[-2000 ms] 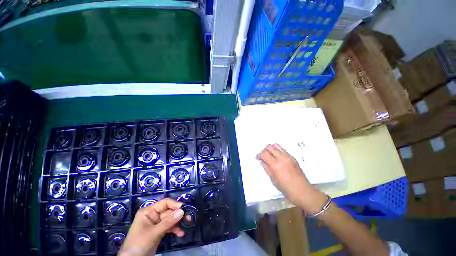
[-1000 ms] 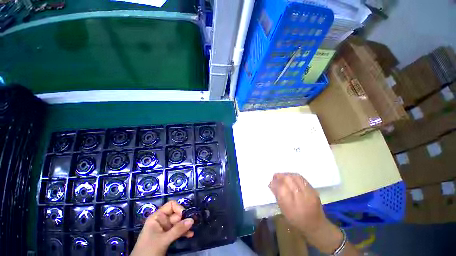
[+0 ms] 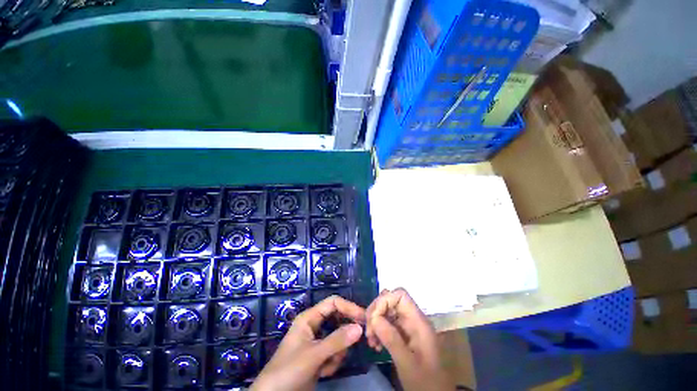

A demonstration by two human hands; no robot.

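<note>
The black blister tray (image 3: 216, 255) lies on the green bench with round black parts (image 3: 186, 279) in its pockets; one pocket at the upper left is empty. My left hand (image 3: 319, 342) is over the tray's lower right corner, thumb and fingers pinched on a round black part, of which only a dark bit shows between the fingertips. My right hand (image 3: 405, 336) is right beside it, fingertips bent together and meeting the left fingertips at the part. Whether the right fingertips hold a thin piece is hidden. The white sheets (image 3: 451, 237) lie right of the tray.
Stacked black trays (image 3: 34, 252) stand at the left. A blue file basket (image 3: 458, 84) with papers stands behind the sheets on the yellow side table (image 3: 577, 248). A cardboard box (image 3: 565, 145) is behind at right, a blue perforated plastic item (image 3: 592, 321) below the table's edge.
My right hand has left the white sheets and moved left to meet my left hand. My left hand has moved right with the round part. A sheet edge now sticks out at the stack's front.
</note>
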